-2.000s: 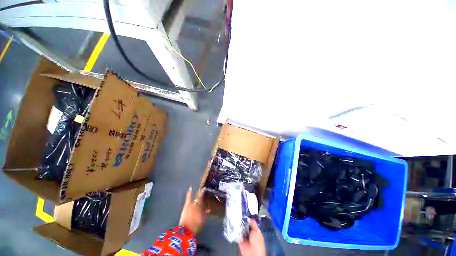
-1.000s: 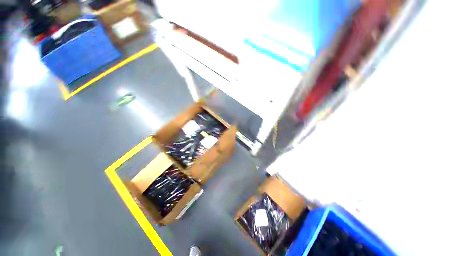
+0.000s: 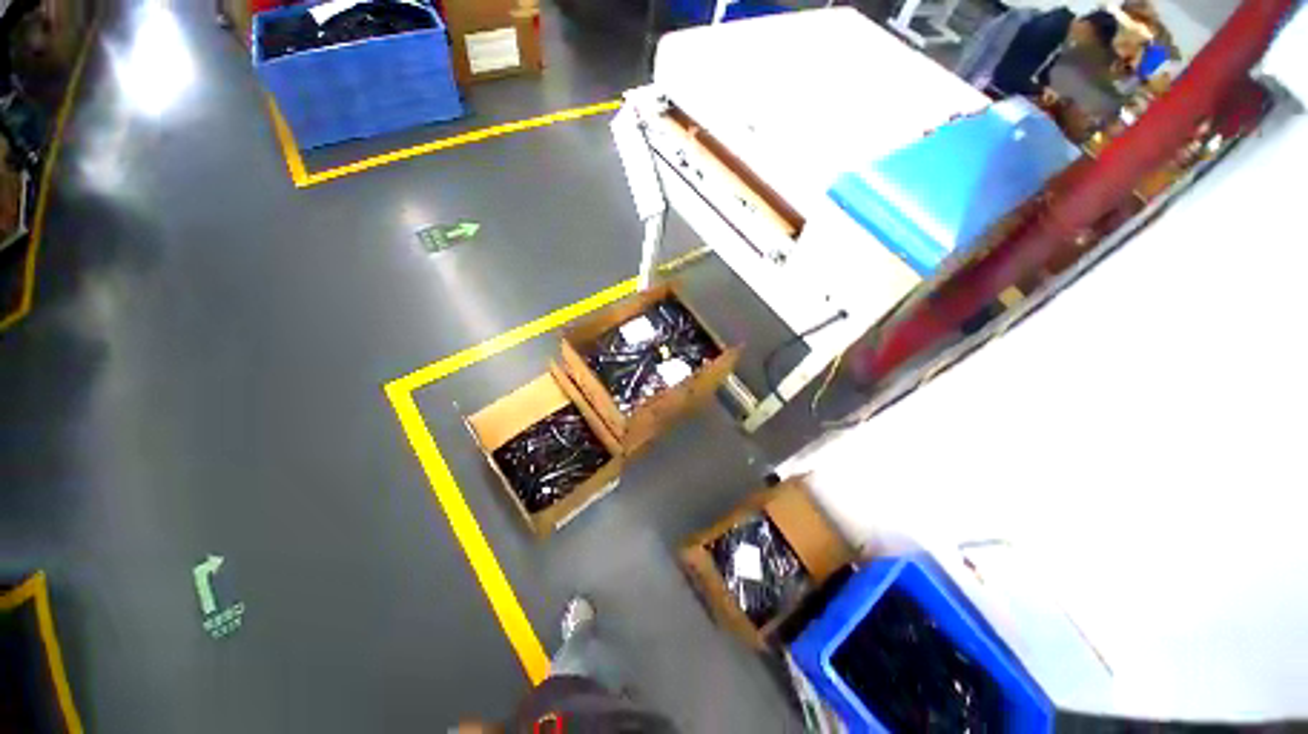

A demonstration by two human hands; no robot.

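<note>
An open carton (image 3: pixel 706 552) stands on the floor in front of me, with plastic-wrapped black parts and a white slip (image 3: pixel 747 561) inside. Beside it, a blue plastic tote (image 3: pixel 822 658) holds loose black parts (image 3: pixel 918 674). Left of them, two open cartons stand touching. The larger carton (image 3: pixel 670 416) holds black bundles (image 3: pixel 653 351) with white slips. The smaller carton (image 3: pixel 509 416) holds black bundles (image 3: pixel 552 459). A small skin-toned patch at the bottom edge may be part of my left hand, cut off. My right hand is not in view.
My shoe (image 3: pixel 577 617) is on the grey floor beside a yellow line (image 3: pixel 474 538). A white machine table (image 3: pixel 818 273) stands behind the cartons. A white surface (image 3: pixel 1119 473) fills the right. A blue bin (image 3: pixel 359 86) stands farther off. A person (image 3: pixel 1054 50) bends at the top right.
The view has swung left and pulled back, showing more floor. The hands that were over the near carton, one with a clear plastic bag, have left it. The bag is no longer seen held.
</note>
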